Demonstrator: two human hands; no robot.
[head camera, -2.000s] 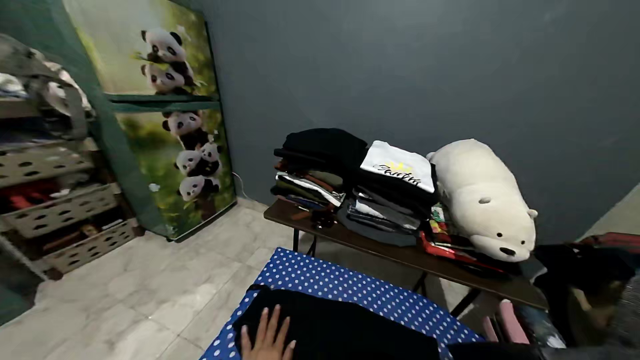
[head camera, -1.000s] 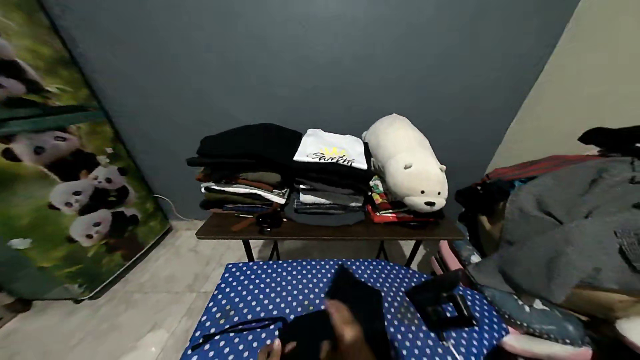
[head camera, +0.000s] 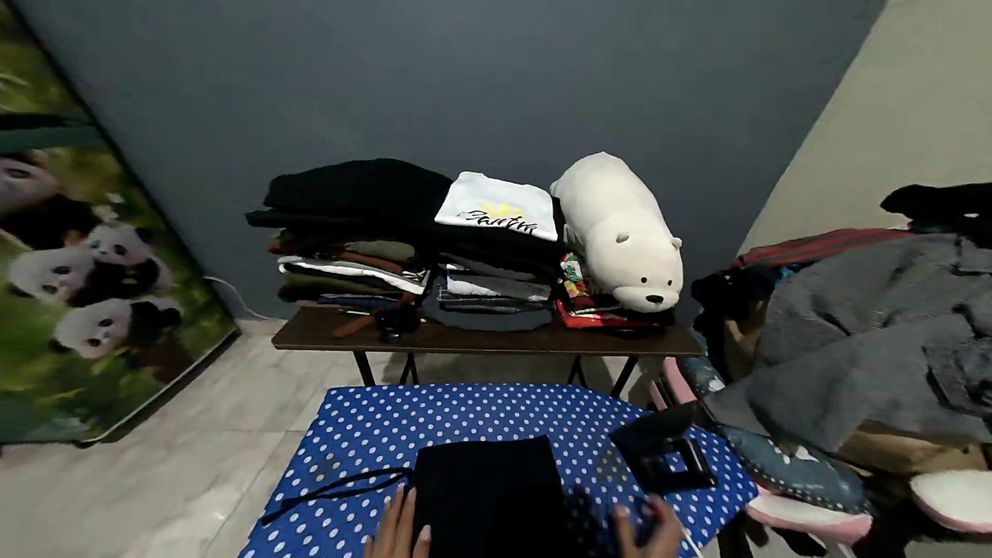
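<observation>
A black folded cloth (head camera: 488, 496) lies on a blue polka-dot cloth cover (head camera: 465, 411), with a thin black strap (head camera: 333, 492) trailing from its left side. My left hand (head camera: 399, 527) rests at the cloth's lower left edge, fingers spread a little. My right hand (head camera: 647, 531), blurred, is at the lower right, just below a black clothes iron (head camera: 666, 449) on the cover; whether it holds anything I cannot tell. Part of both hands is cut off by the bottom edge.
Behind, a dark wooden bench (head camera: 480, 339) bears stacks of folded clothes (head camera: 349, 256), a white folded shirt (head camera: 500, 205) and a white plush bear (head camera: 620, 232). Grey garments (head camera: 868, 333) are heaped at the right. A panda-print cabinet (head camera: 93, 279) stands at the left.
The black cloth, spread wide at first and then lifted at one corner, now lies flat in a smaller shape. My right hand has moved off it to the right. The view has swung right.
</observation>
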